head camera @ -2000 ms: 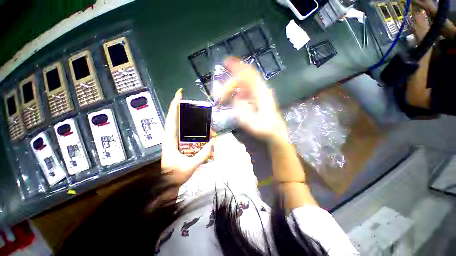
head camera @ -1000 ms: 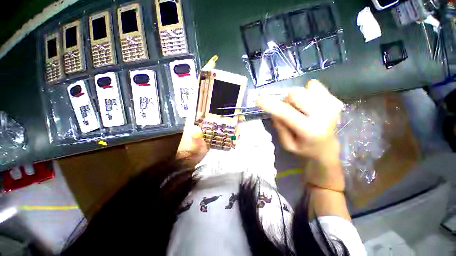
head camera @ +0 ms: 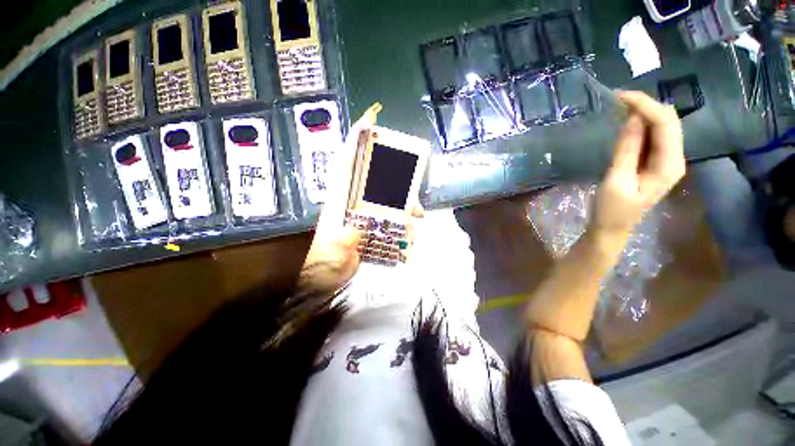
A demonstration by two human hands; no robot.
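A gold keypad phone [head camera: 386,196], with dark screen above pale keys, is tilted in my left hand [head camera: 334,250]. A small yellow piece [head camera: 374,112] shows by its top left corner. My right hand [head camera: 647,161] is raised at the right, fingers closed on thin, blurred tweezers [head camera: 601,87] that point up-left toward the lens tray. The lens tray [head camera: 501,70] holds black-framed rectangles, with shiny clear film over its lower row. The phone tray [head camera: 96,225] at the left holds gold phones screen-up in the back row and white-backed phones in the front row.
A white crumpled piece [head camera: 641,47] and a small black frame [head camera: 682,94] lie right of the lens tray. A carton [head camera: 697,261] below the bench edge holds clear film [head camera: 629,272]. A white-framed device [head camera: 668,8] is at the top right. A red object [head camera: 42,305] is lower left.
My right hand has moved from the phone's screen to the right and up, past the lens tray. The view first swung right, shifting the trays; my left hand has kept hold of the phone.
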